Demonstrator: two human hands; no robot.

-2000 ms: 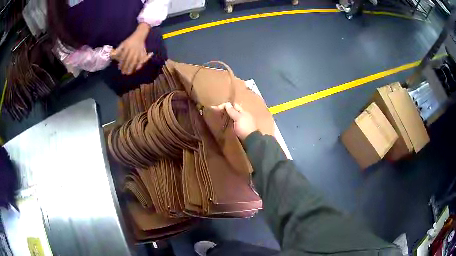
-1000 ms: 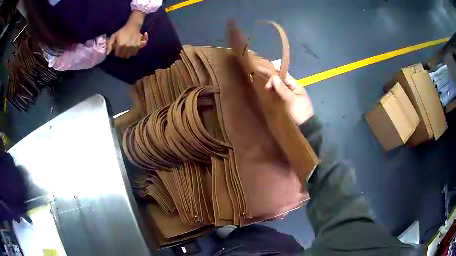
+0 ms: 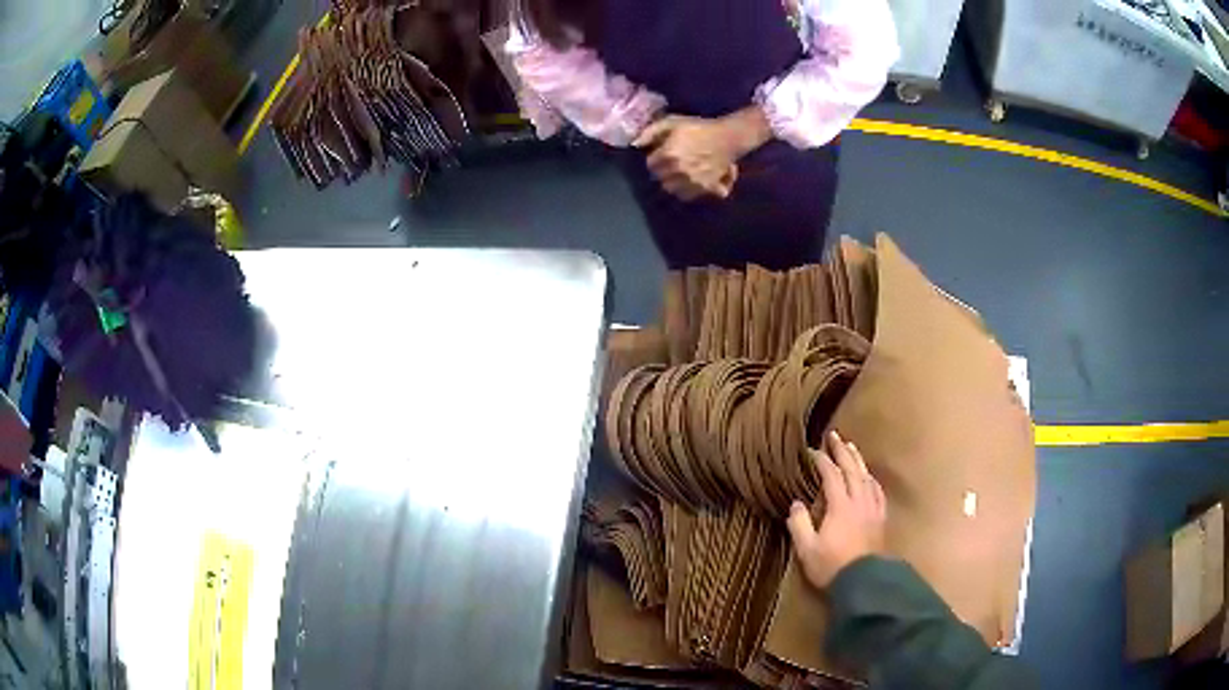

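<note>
A thick stack of tan-brown bag panels (image 3: 930,431) lies right of the metal table. Rows of narrow brown handles (image 3: 708,425) loop across the panels' left part. A small pale label (image 3: 969,504) sits on the top panel. My right hand (image 3: 842,512) lies palm down at the top panel's left edge, beside the loops, fingers slightly apart, gripping nothing visible. My left hand is not in view.
A shiny metal table (image 3: 431,404) has a yellow strip (image 3: 220,613) and a dark purple bundle (image 3: 155,303). A person in pink sleeves (image 3: 728,135) stands behind the stack. Cartons (image 3: 1175,586) are at lower right, wheeled bins (image 3: 1078,68) at upper right, brown strapped pieces (image 3: 371,88) at upper left.
My right hand has let go of the handle it held up, and the lifted panel now lies flat. The view has swung left, so the stack and person appear differently placed.
</note>
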